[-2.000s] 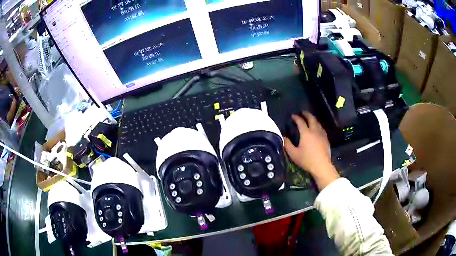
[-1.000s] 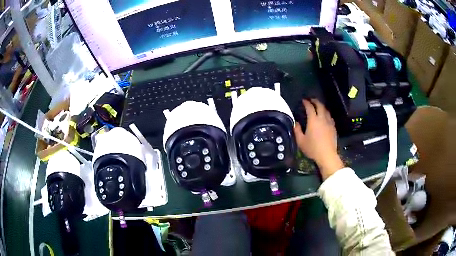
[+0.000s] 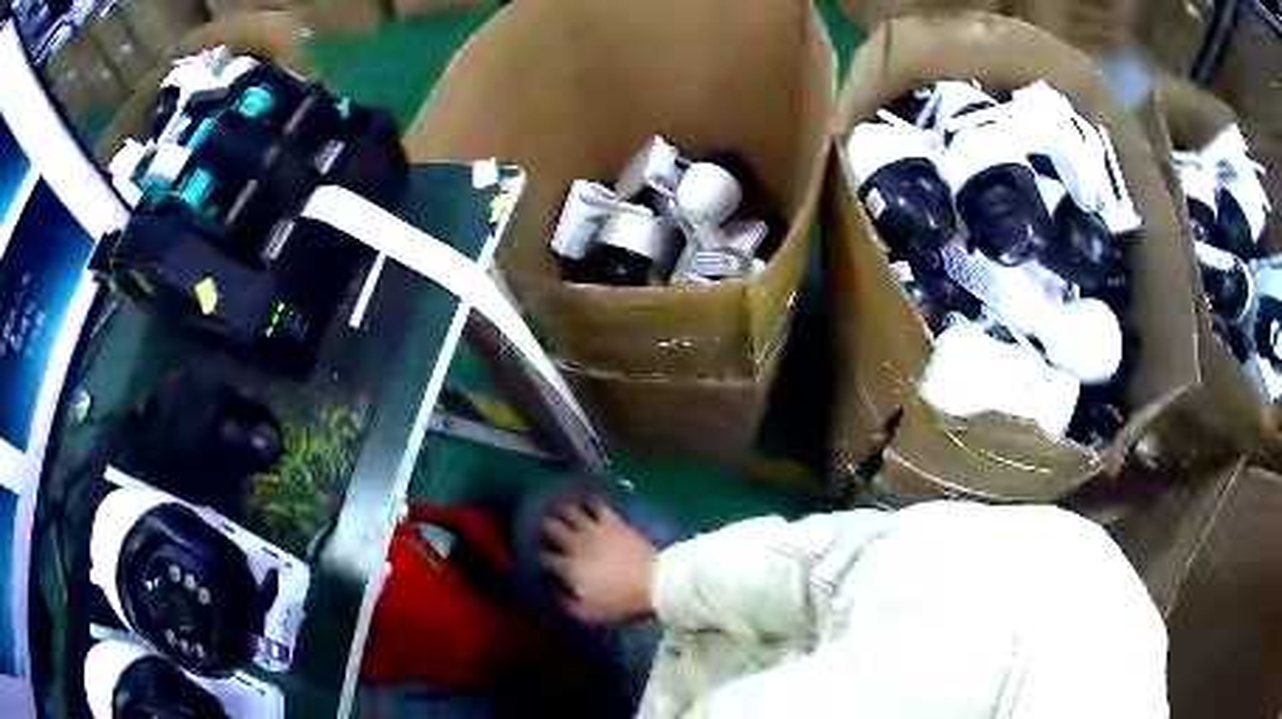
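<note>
My right hand (image 3: 602, 565), in a pale sleeve, is below and right of the bench edge. Its slightly curled fingers lie on a dark grey surface, with no object visible in it. My left hand is not in view. A white-hooded camera with a black ball head (image 3: 183, 587) and a ring of LEDs stands on the dark green bench at the lower left. A second camera (image 3: 158, 688) beside it is cut off by the bottom edge. The black mouse (image 3: 250, 426) lies by the yellow-green patterned mat (image 3: 312, 461), untouched.
A bulky black device stack (image 3: 267, 176) stands at the bench's back. A white strip (image 3: 436, 260) hangs over the bench edge. An open carton (image 3: 661, 330) holds white parts; another (image 3: 879, 400) holds white-and-black cameras. A red object (image 3: 443, 604) is below the bench.
The view has swung right, bringing the cartons in and moving the monitor and cameras to the left edge. My right hand has left the mouse and moved off the bench.
</note>
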